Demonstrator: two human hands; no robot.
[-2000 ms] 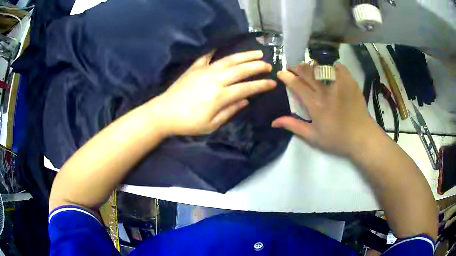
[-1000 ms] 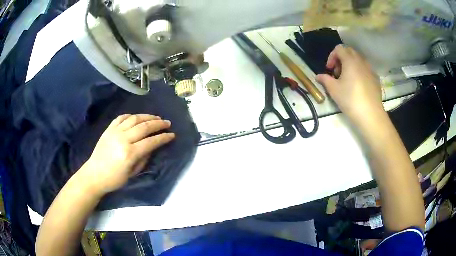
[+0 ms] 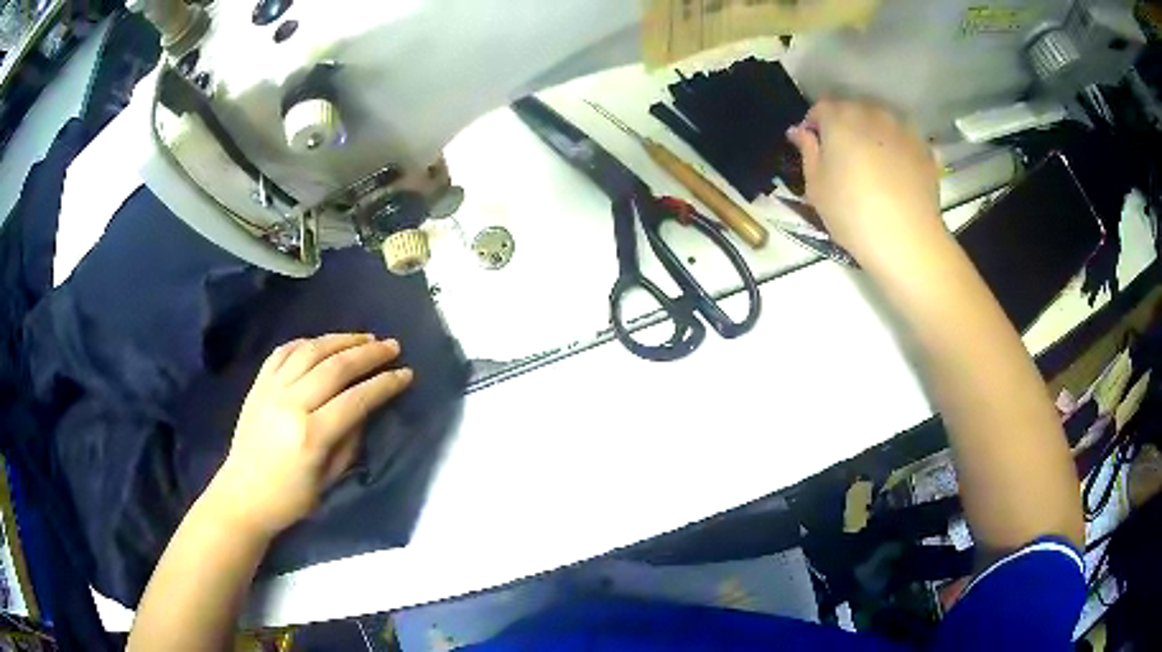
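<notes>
The dark navy garment piece (image 3: 166,382) lies over the left of the white table, partly under the machine head. My left hand (image 3: 306,427) rests flat on it with the fingers a little apart. My right hand (image 3: 867,172) is at the right edge of the stack of black cut loops (image 3: 739,115). Its fingertips are curled at the stack; whether they grip a strip cannot be told. The needle area (image 3: 306,242) is partly hidden by the machine head.
Black-handled shears (image 3: 637,217) lie right of the needle, beside a wooden-handled awl (image 3: 701,191). A silver pointed tool (image 3: 816,238) is partly under my right hand. A dark smartphone (image 3: 1039,242) lies far right. The white-grey machine head (image 3: 382,64) spans the top.
The view has swung right. My right hand has moved from beside the needle to the loop stack and now sits lower over its edge. My left hand stays on the garment.
</notes>
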